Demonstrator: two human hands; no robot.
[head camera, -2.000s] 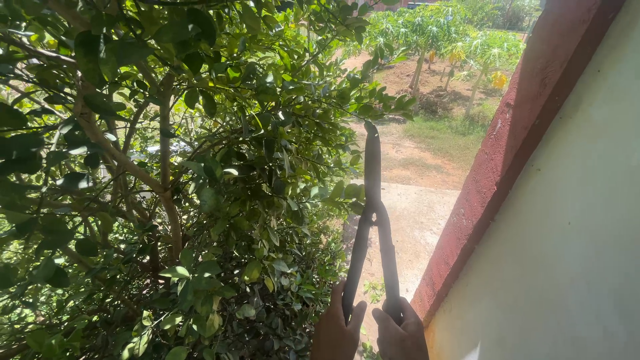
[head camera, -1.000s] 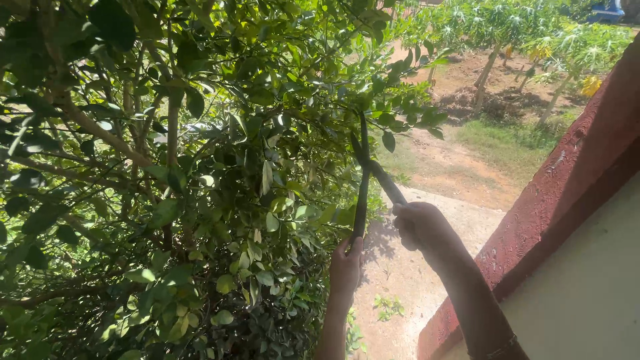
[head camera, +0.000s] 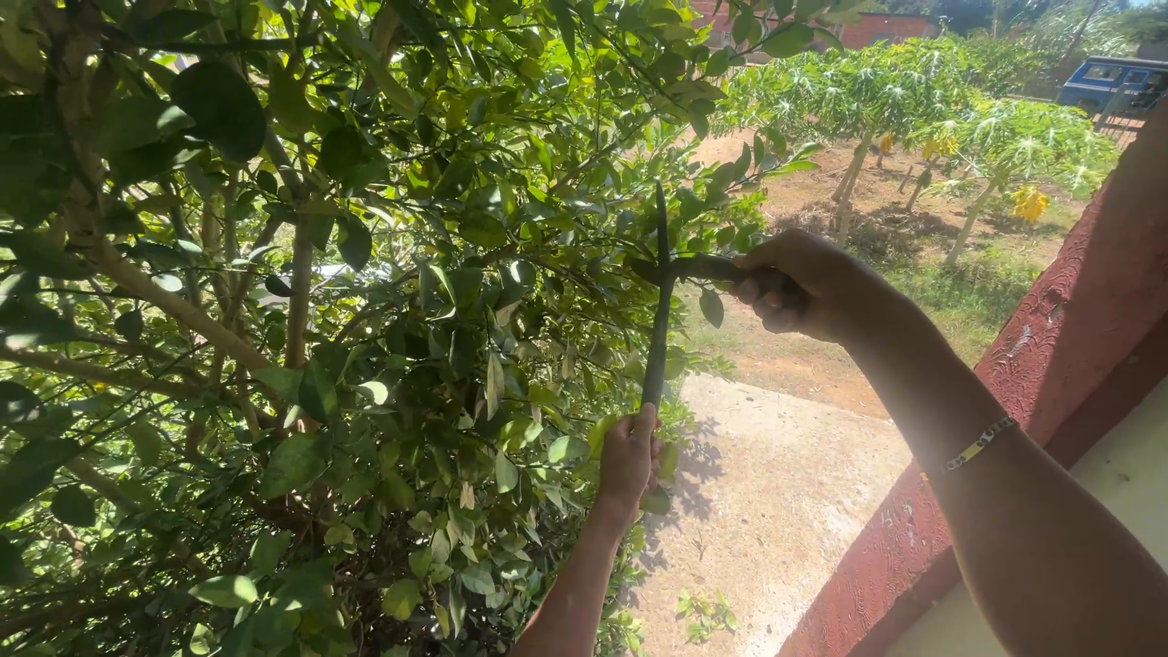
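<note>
Both hands hold a pair of hedge shears (head camera: 662, 310) at the right side of a leafy green bush (head camera: 511, 228). Around the lower handle, which stands nearly upright, my left hand (head camera: 630, 459) is closed. My right hand (head camera: 789, 285) grips the other handle, which points out to the right, and a bracelet is on that wrist. The handles are spread wide apart. One dark blade points up among the leaves; the other is mostly hidden by foliage left of the pivot.
A red-painted wall edge (head camera: 1022, 365) slants up along the right. Below lies a concrete path (head camera: 776, 493) with a cut leafy sprig (head camera: 704, 614) on it. Thick branches (head camera: 182, 310) fill the left. Papaya trees (head camera: 867, 100) and a blue vehicle (head camera: 1109, 87) stand farther off.
The shears' handles were close together at first and are now spread wide. My right hand has moved up and outward to the right. The view has shifted.
</note>
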